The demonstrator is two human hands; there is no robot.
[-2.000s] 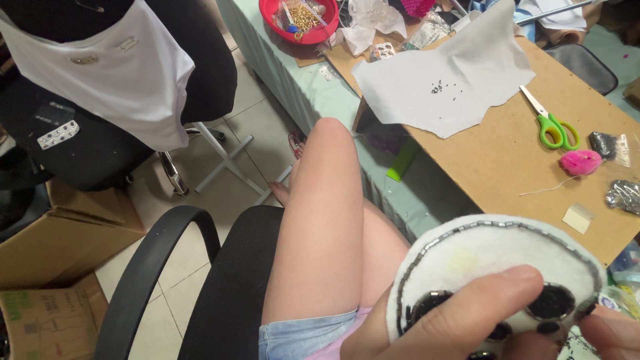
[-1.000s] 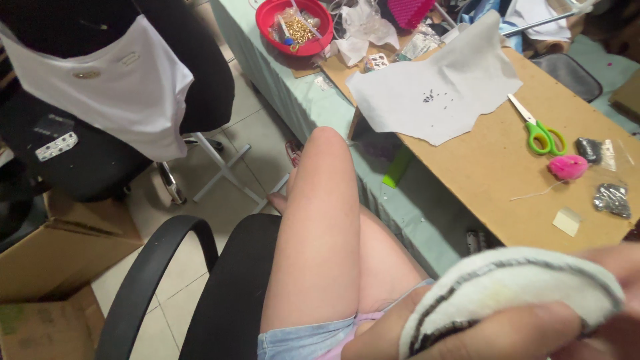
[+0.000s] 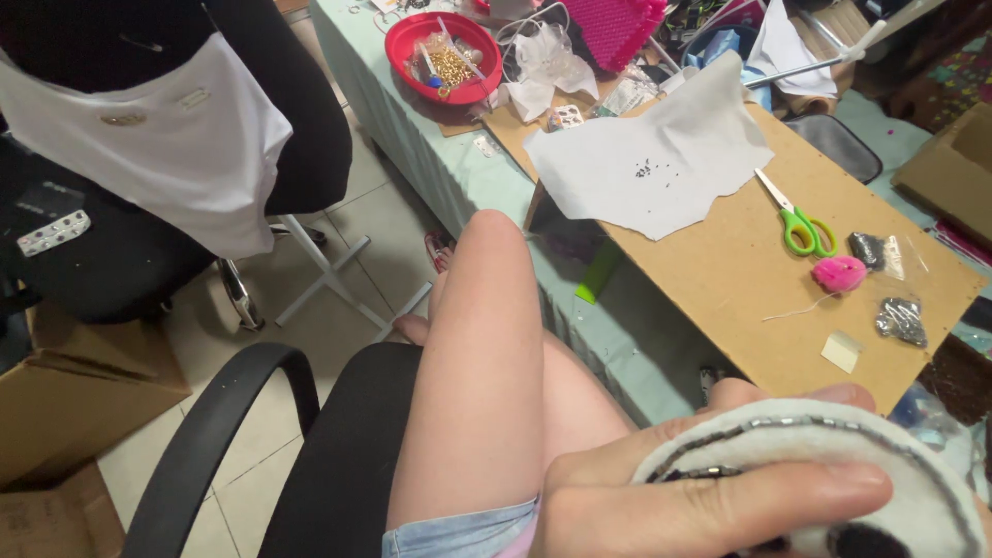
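At the bottom right, my left hand (image 3: 697, 496) holds a rounded white felt piece (image 3: 837, 442), its thumb across the front and fingertips showing behind the top edge. A line of dark, shiny beads follows the felt's curved border. Black patches and more beads sit lower on it, partly covered by the thumb. Only a sliver at the right frame edge may belong to my right hand (image 3: 986, 496); what it does is hidden. Beyond, small black beads (image 3: 643, 168) lie scattered on a light grey cloth (image 3: 589, 163).
On the board (image 3: 697, 287) lie green-handled scissors (image 3: 806, 232), a pink fuzzy pincushion-like ball (image 3: 839, 274) with thread, bagged dark beads (image 3: 901, 321) and a pale paper square (image 3: 841, 351). A red bowl (image 3: 403, 77) holds gold beads. A chair armrest (image 3: 201, 434) is at left.
The felt piece has turned and tilted in my left hand, with the thumb now across its front. My right hand, visible by the felt before, has moved mostly out of view to the right.
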